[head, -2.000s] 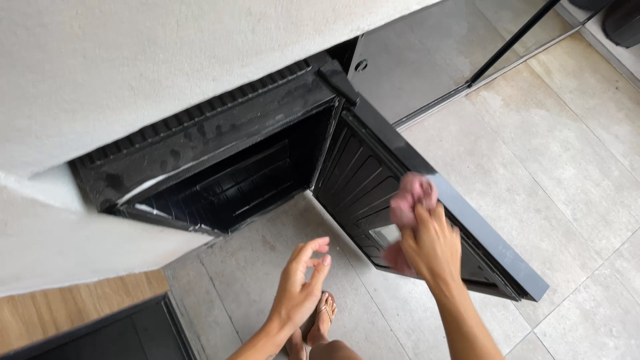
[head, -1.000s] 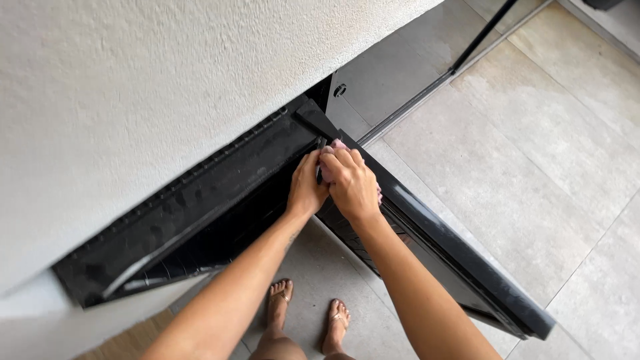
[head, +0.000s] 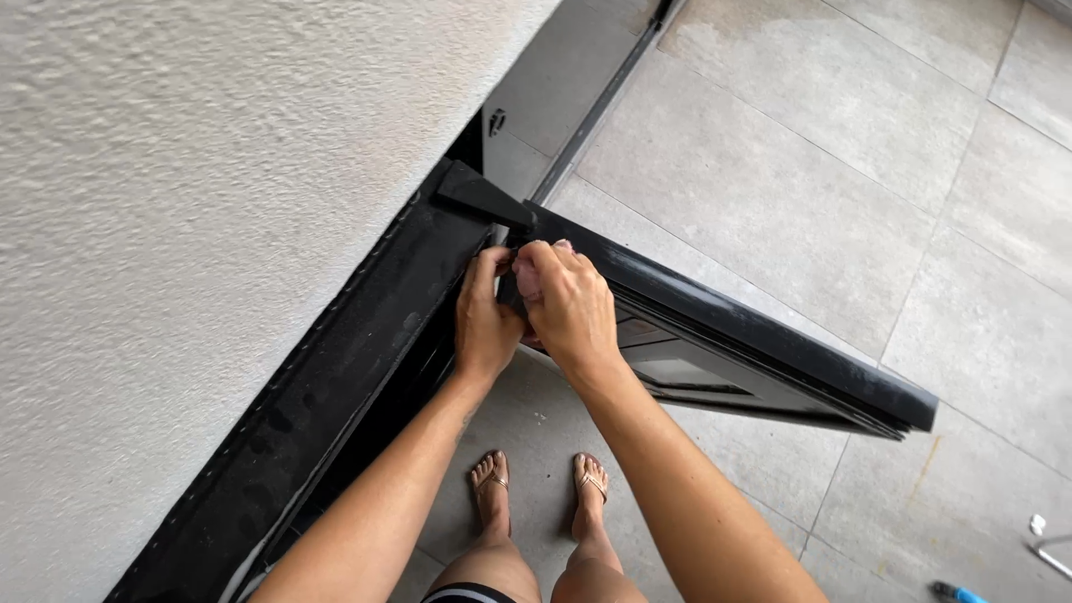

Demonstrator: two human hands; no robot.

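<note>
A black refrigerator door [head: 737, 310] stands open, hinged near the top middle on a black cabinet [head: 335, 377] set against a textured wall. My right hand [head: 574, 310] grips a pink cloth [head: 528, 278] at the inner corner of the door beside the hinge cover [head: 481, 194]. My left hand [head: 490, 322] is just left of it, fingers bent at the gap between cabinet and door; whether it pinches the door seal cannot be told. Both hands partly hide the corner.
The pale textured wall [head: 209, 167] fills the left. Grey floor tiles [head: 779, 167] lie beyond the door. A glass panel with a dark rail [head: 599, 109] stands behind the hinge. My sandalled feet are below. A blue-handled tool [head: 959, 593] lies at bottom right.
Two seconds ago my right hand held the pink cloth over the door's inner face and my left hand was free below. Both hands have since come together at the hinge corner.
</note>
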